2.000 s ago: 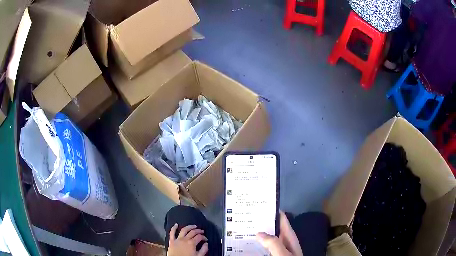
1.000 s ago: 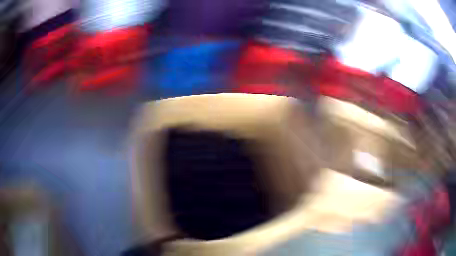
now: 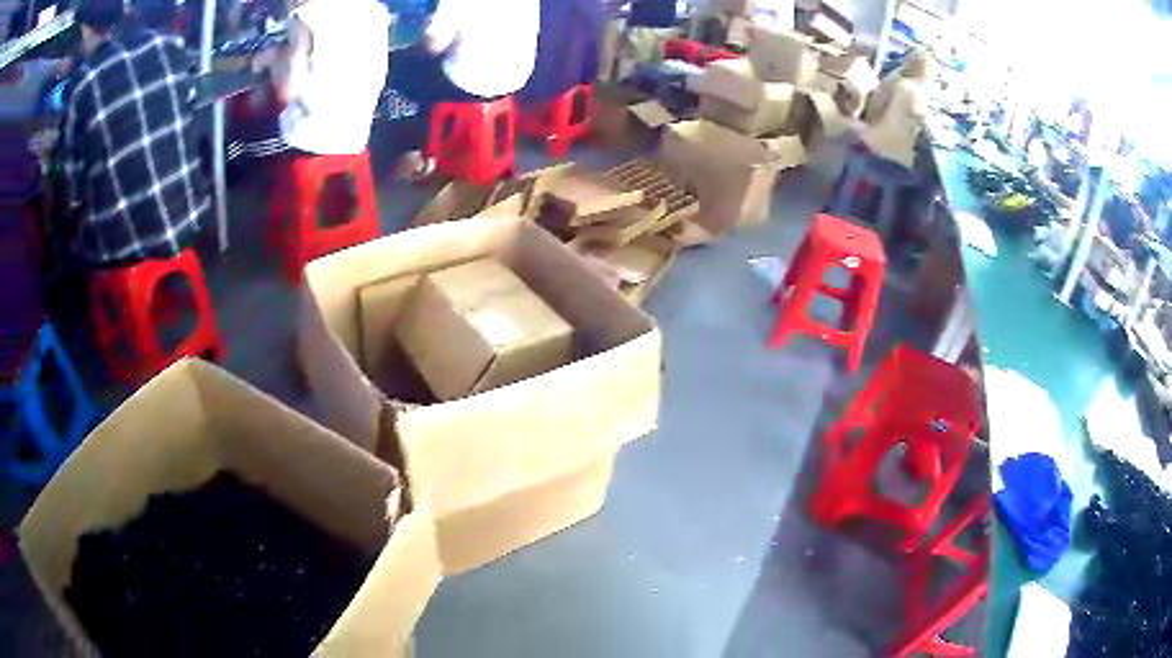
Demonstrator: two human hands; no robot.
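No hand is in view. Nearest in front of me, at the lower left, stands an open brown carton (image 3: 109, 450) heaped with small black pieces (image 3: 212, 566); what the pieces are cannot be told. Just behind it and to its right stands a larger open carton (image 3: 514, 450) with a smaller closed carton (image 3: 495, 321) lying inside. The phone and the carton of pale packets are not in view.
Red stools (image 3: 833, 285) stand right of the grey floor (image 3: 694, 450), beside a long green-topped bench (image 3: 1028, 321). Seated people (image 3: 135, 148) are at the upper left on red stools (image 3: 328, 212). Flattened cardboard (image 3: 617, 212) and piled cartons (image 3: 720, 167) lie farther back.
The view has swung right and up. My hands, the phone, the packet carton and the white-blue bag have left the picture. The black-piece carton now shows at the lower left.
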